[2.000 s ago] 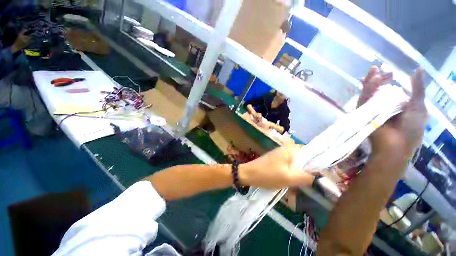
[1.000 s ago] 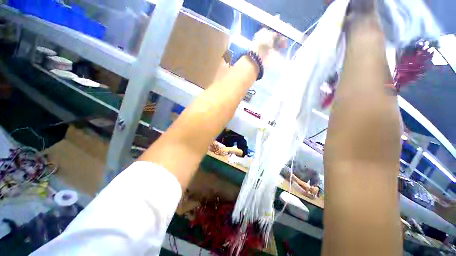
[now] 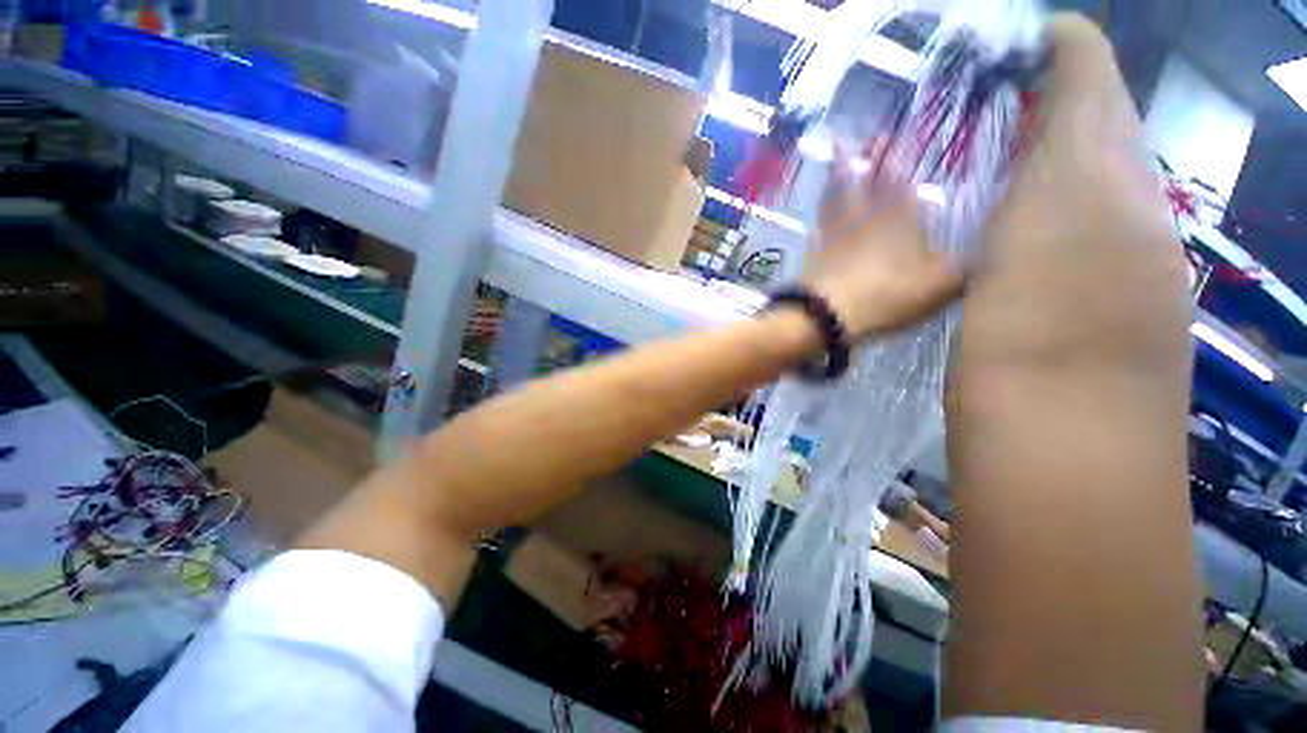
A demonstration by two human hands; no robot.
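A thick bundle of white cables hangs in front of me, its lower ends above a heap of red-and-black lead wires. More white cable with red and dark ends shows at the top. My left hand, with a dark bead bracelet at the wrist, is raised at the bundle's upper part; it is blurred and its grip is unclear. My right arm is raised at the right, and my right hand is mostly hidden or cut off among the cables at the top edge.
A white metal upright and a shelf rail cross the view. A cardboard box and a blue bin stand on the shelf. A mixed wire bundle lies on a white sheet at left. Another person's hand shows beyond the cables.
The white bundle has gone from slanted across my hands to hanging down. Both arms have risen, and my left hand has lately moved down and right against the cables.
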